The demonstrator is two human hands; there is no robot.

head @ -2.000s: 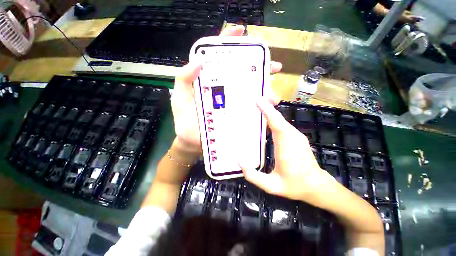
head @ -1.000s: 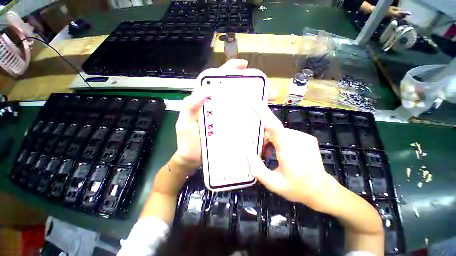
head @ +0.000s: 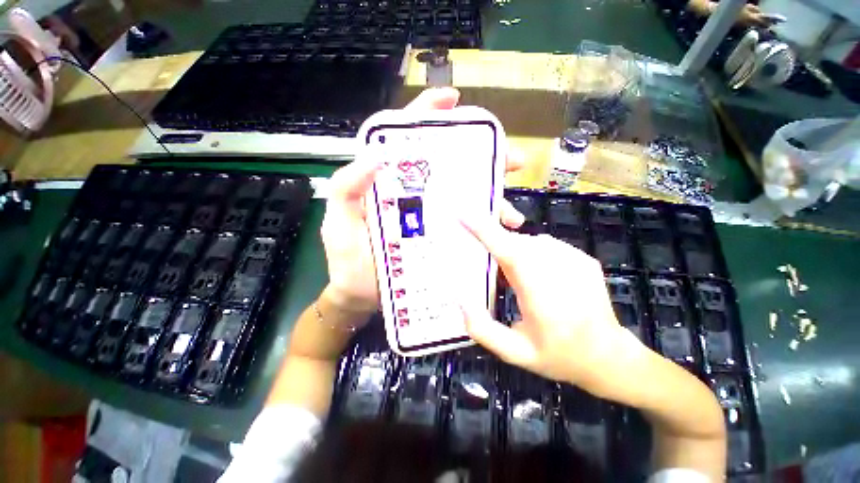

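Observation:
A smartphone (head: 438, 274) in a pale case stands upright in the middle of the view, its bright screen showing a chat-like page with a small dark picture. My left hand (head: 349, 241) holds it from behind and along its left edge, with fingertips showing past the top and right edges. My right hand (head: 556, 302) is at the phone's right side, index finger and thumb apart over the screen; whether they touch the glass cannot be told. Under the hands lies a black tray (head: 651, 255) with dark housings in its pockets, partly hidden by hands and phone.
Another filled black tray (head: 156, 278) lies at left. Stacked black trays (head: 283, 80) stand behind. A small bottle (head: 570, 156) and clear bags of small parts (head: 674, 165) are behind the main tray. Pale bits (head: 802, 325) lie at right. A fan (head: 24, 80) is at far left.
The phone has shifted slightly up in view. Its screen has changed from a mostly white page to one with a small dark picture and more red marks. The left hand still holds it.

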